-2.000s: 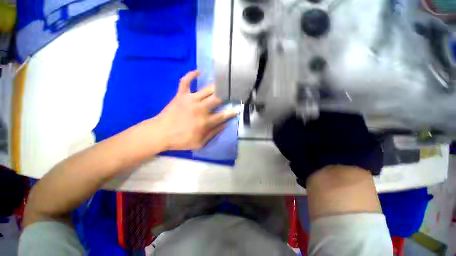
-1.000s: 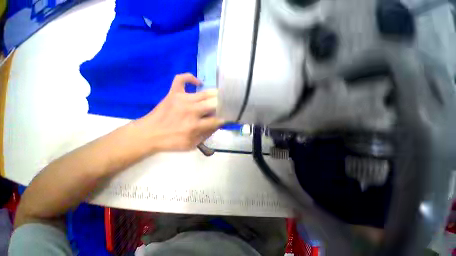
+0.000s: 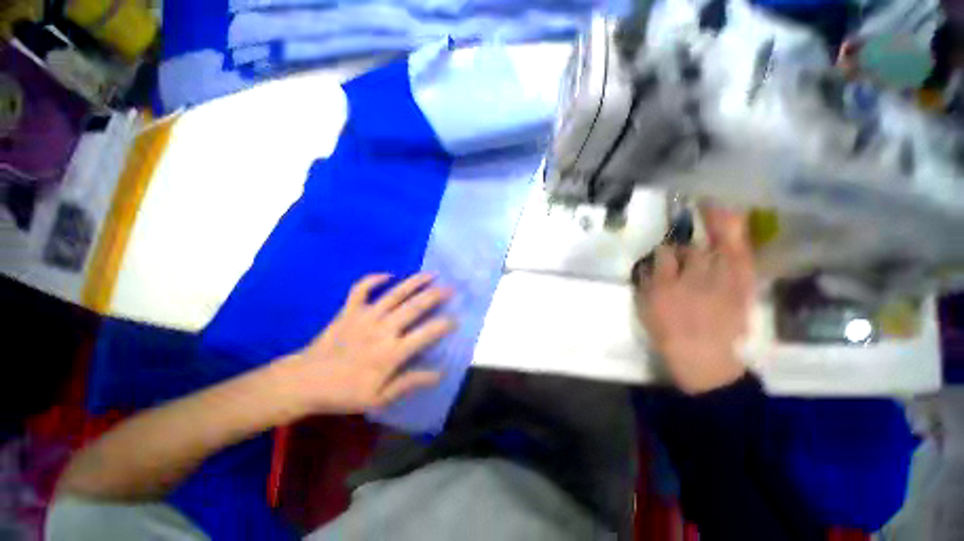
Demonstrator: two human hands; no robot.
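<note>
A bright blue front panel (image 3: 338,211) lies left of the machine, with a pale blue facing (image 3: 470,227) along its right side. Its lower end hangs over the front table edge. My left hand (image 3: 386,343) lies flat on the panel and facing, fingers spread. My right hand (image 3: 698,301) is right of the panel under the machine head (image 3: 677,106), by a small black object (image 3: 645,264) that may be a shears handle. Blur hides whether my fingers grip it. The needle area is too blurred to make out.
Pale blue pieces (image 3: 317,32) lie at the back. A yellow strip (image 3: 127,217) marks the table's left end. A dark, shiny object (image 3: 825,312) lies at right. Blue cloth (image 3: 846,454) and red basket parts (image 3: 277,465) show below the front edge.
The panel now reaches past the front edge, with a pale fold showing at its upper part. My left hand is lower on it, fingers spread. My right hand shows beneath the machine head.
</note>
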